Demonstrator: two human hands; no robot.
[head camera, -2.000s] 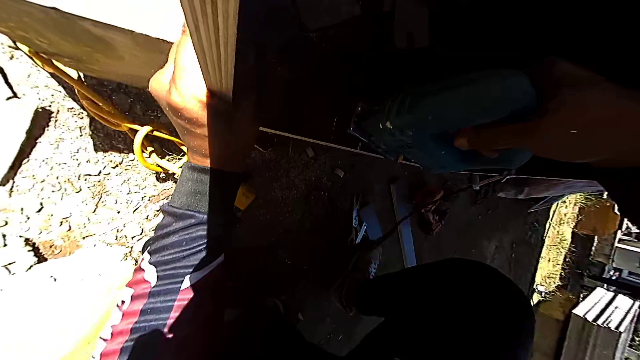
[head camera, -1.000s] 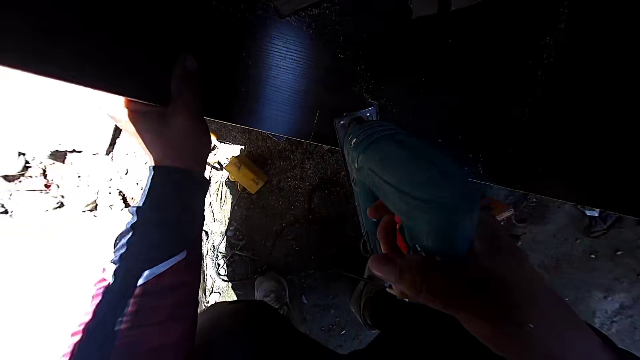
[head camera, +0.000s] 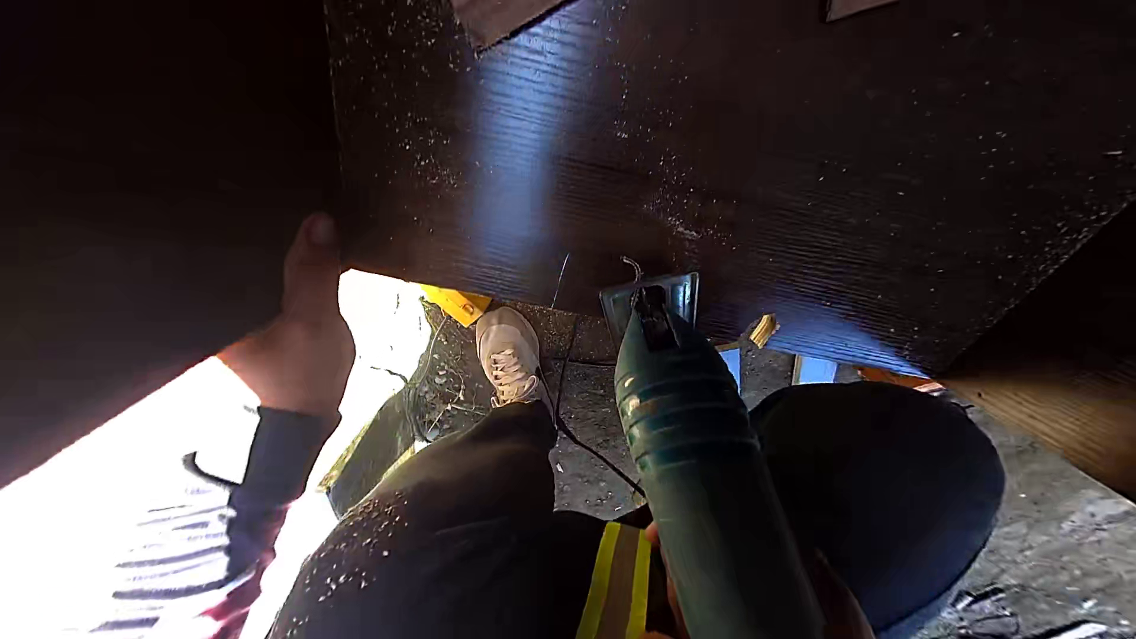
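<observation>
A green jigsaw (head camera: 701, 444) is held in my right hand (head camera: 839, 599), which is mostly hidden behind and below the tool's body. The jigsaw's metal base plate (head camera: 683, 297) lies at the near edge of a dark wood-grained board (head camera: 710, 160). A short curved cut shows in the board just ahead of the base plate, and sawdust is scattered over the surface. My left hand (head camera: 306, 333) grips the edge of a dark panel (head camera: 169, 222) at the left, its thumb on the panel near the board's corner; its fingers are hidden.
Below the board are my shoe (head camera: 508, 355), a dark cord (head camera: 595, 453) and a yellow object (head camera: 457, 303). My knees are close under the jigsaw. A wooden piece (head camera: 1056, 426) runs along the right. Small offcuts lie about the board's near edge.
The view has shifted and brightened. The jigsaw now points straight ahead at the board's edge, where it was slanted a second ago. The left hand remains on the panel.
</observation>
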